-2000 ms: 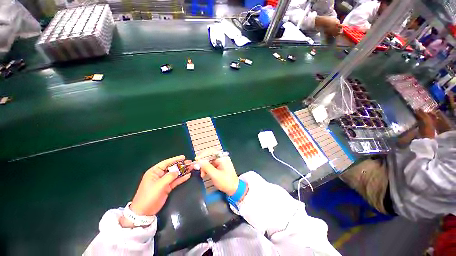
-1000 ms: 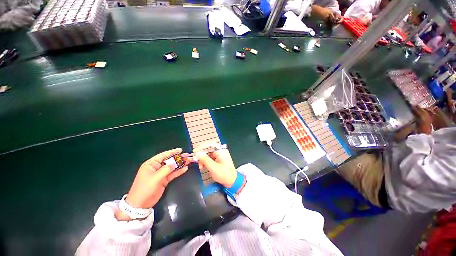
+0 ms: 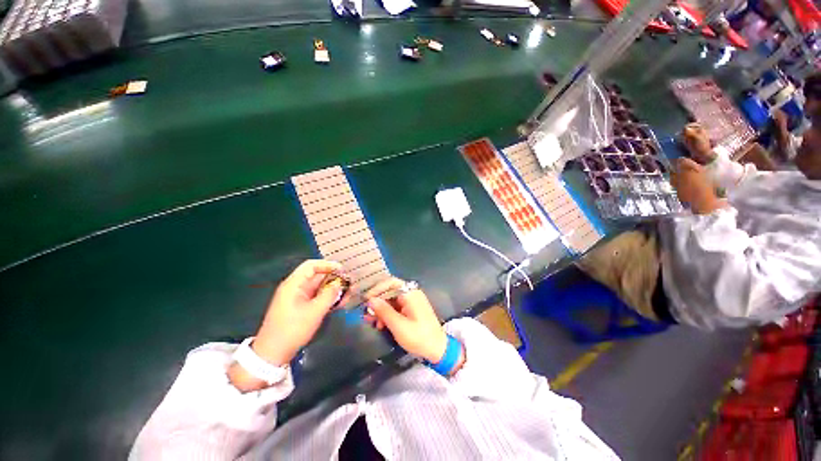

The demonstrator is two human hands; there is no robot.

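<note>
My left hand holds a small circuit module between thumb and fingers, its gold-yellow part showing. My right hand is just to its right, fingers closed around a slim white pen-like tool; the tool's tip is too small to make out. Both hands are over the near end of a tan die-cut sheet with dark cross lines and blue edges, which lies on the dark-green bench. A white band is on my left wrist and a blue band on my right wrist.
To the right lie a white adapter with cable, an orange sticker sheet, a second tan sheet, a clear bag and a blister tray. Several modules lie across the green belt. A co-worker sits at right.
The view has tilted down and turned right. My right hand has drawn slightly away from the module, and the module has turned in my left fingers. The co-worker's hands now show more.
</note>
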